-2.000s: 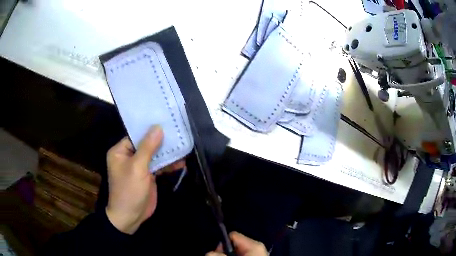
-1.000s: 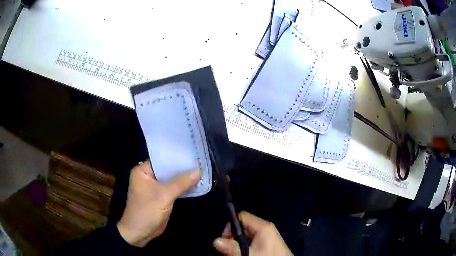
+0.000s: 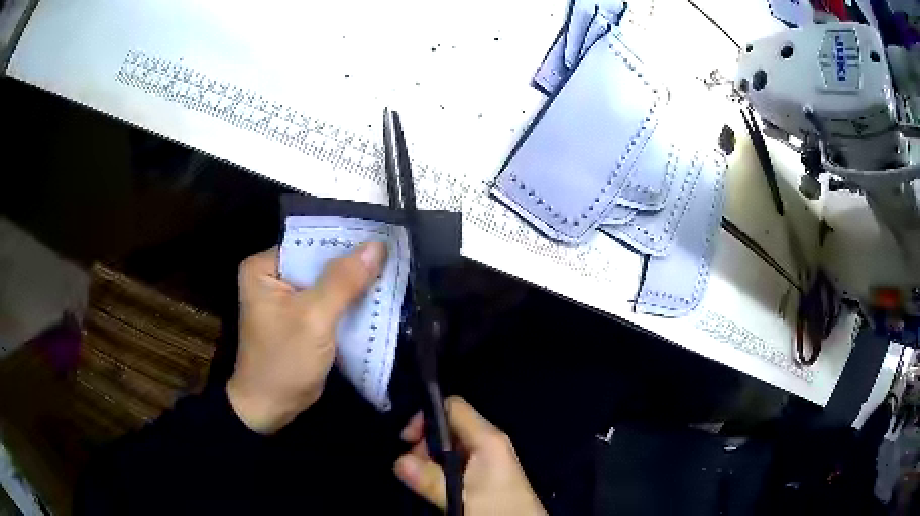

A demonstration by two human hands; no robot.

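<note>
A pale stitched panel (image 3: 358, 323) with a row of dark marks inside its edge is held over the table's front edge. Dark fabric (image 3: 438, 238) shows beyond its top and right sides. My left hand (image 3: 288, 338) grips the panel, thumb on the pale face near the top; the fingers beneath are hidden. My right hand (image 3: 474, 464) holds long dark shears (image 3: 423, 323) at the picture's bottom. The blades are slightly apart at the tips, point up past the fabric and cross its top right part. The handles are partly hidden.
A loose pile of pale panels (image 3: 585, 141) lies on the white table (image 3: 252, 60), left of the white sewing machine head (image 3: 807, 76). Small scissors (image 3: 815, 323) and a thin dark tool (image 3: 762, 161) lie by the machine. A printed ruler (image 3: 232, 106) runs along the front edge.
My left hand has moved up the panel, which now looks bent. The shears have moved up, their tips now showing beyond the fabric's top edge. The table view has shifted slightly.
</note>
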